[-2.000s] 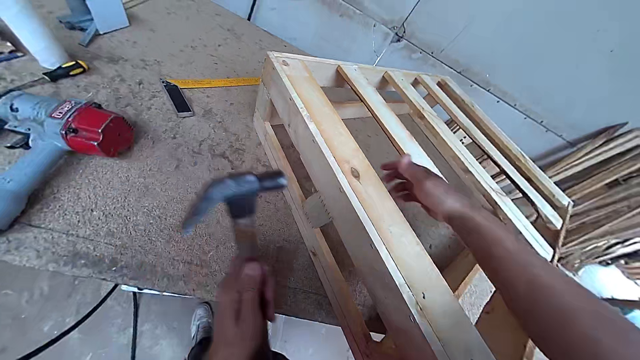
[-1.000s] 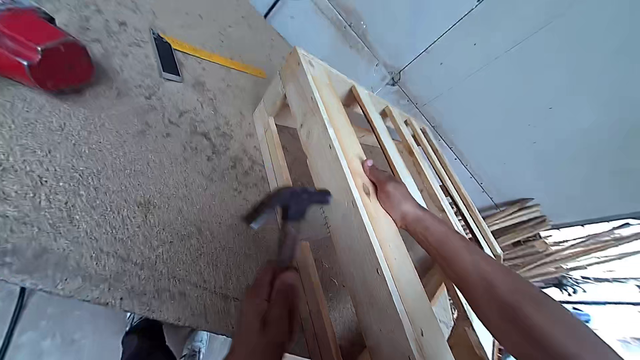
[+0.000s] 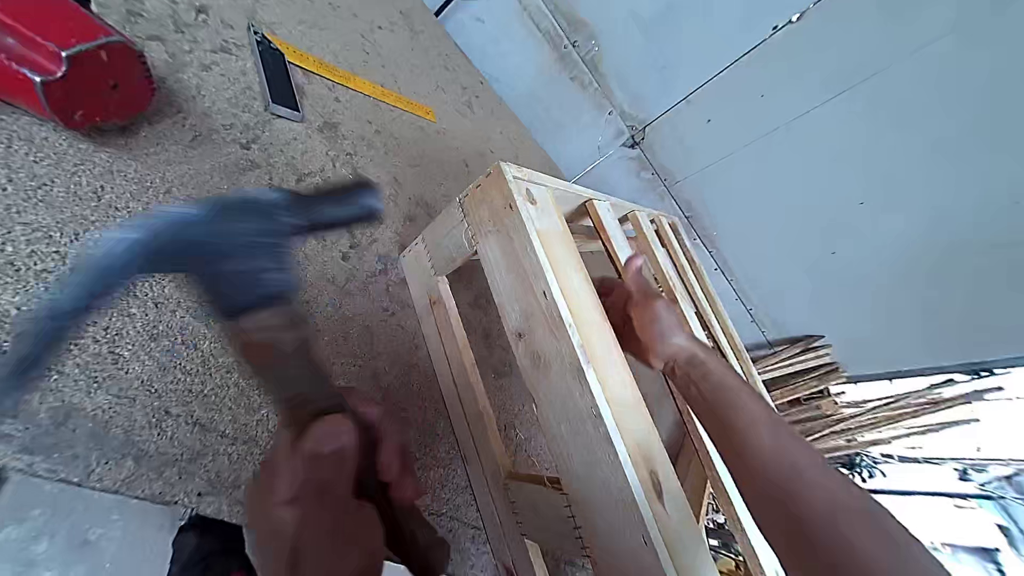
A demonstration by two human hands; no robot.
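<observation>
My left hand (image 3: 332, 488), blurred, grips the handle of a claw hammer (image 3: 248, 248) low in the view. The steel head is raised over the worktop, left of a slatted frame of pale wood (image 3: 536, 336). My right hand (image 3: 644, 316) reaches in from the right over the slats, beside the wide front slat (image 3: 596, 336). Its thumb points up and its fingers are curled; whether they hold anything is hidden. Rows of staples or nail marks show at the frame's corner joints.
A try square with a black stock (image 3: 276, 76) and yellow blade (image 3: 352, 78) lies behind the frame. A red tool part (image 3: 88, 72) is at upper left. Thin wood strips (image 3: 800, 376) are stacked at right, near a pale panelled wall (image 3: 840, 200).
The hammer has moved away from the frame, towards the left. My right hand lay on the front slat a second ago; its thumb is now raised and its fingers curled beside that slat.
</observation>
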